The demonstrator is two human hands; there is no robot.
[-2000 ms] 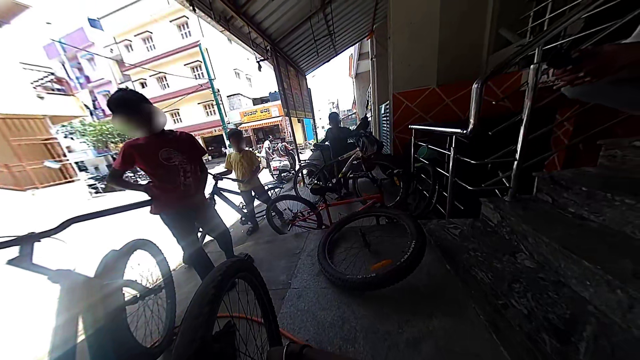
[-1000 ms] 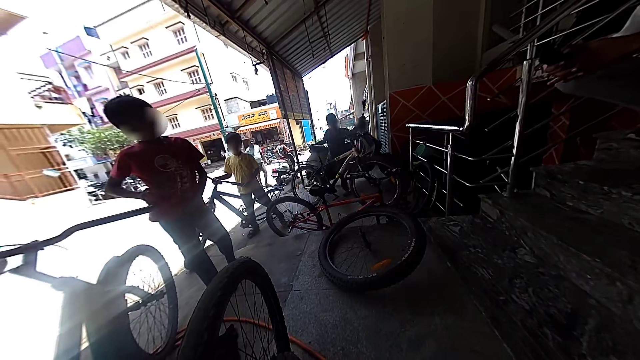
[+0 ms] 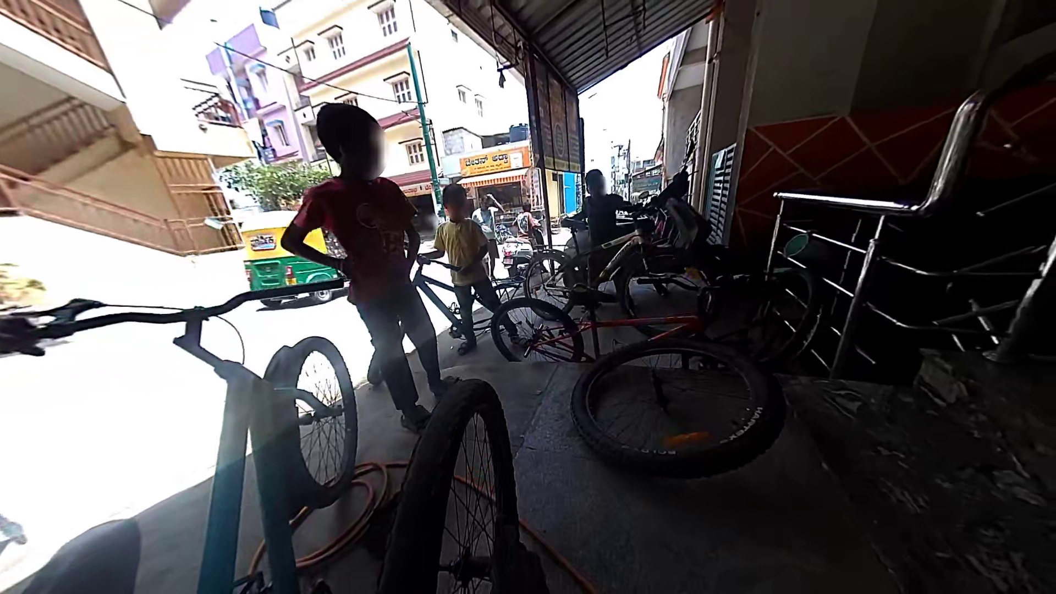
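A bicycle wheel with a knobbly tire (image 3: 425, 487) stands upright at the bottom centre. Beside its lower right rim is a very dark shape (image 3: 521, 563), possibly my right hand; no fingers can be made out. My left hand is not visible. Left of the wheel is a bicycle frame (image 3: 227, 478) with a dark handlebar (image 3: 247, 295) and another wheel (image 3: 351, 412). An orange hose (image 3: 367, 511) lies coiled on the floor between them and runs behind the upright tire. A second loose-looking wheel (image 3: 594, 425) lies tilted low to the right.
A person in a red shirt (image 3: 367, 239) and another in a yellow shirt (image 3: 462, 243) stand ahead on the left. Farther back, a person in dark clothes (image 3: 602, 206) is among several bicycles. Stone steps (image 3: 949, 470) and a metal railing (image 3: 874, 206) bound the right side.
The view has turned left, and a green and yellow auto-rickshaw now shows in the street. The person in red has turned the head more to the side.
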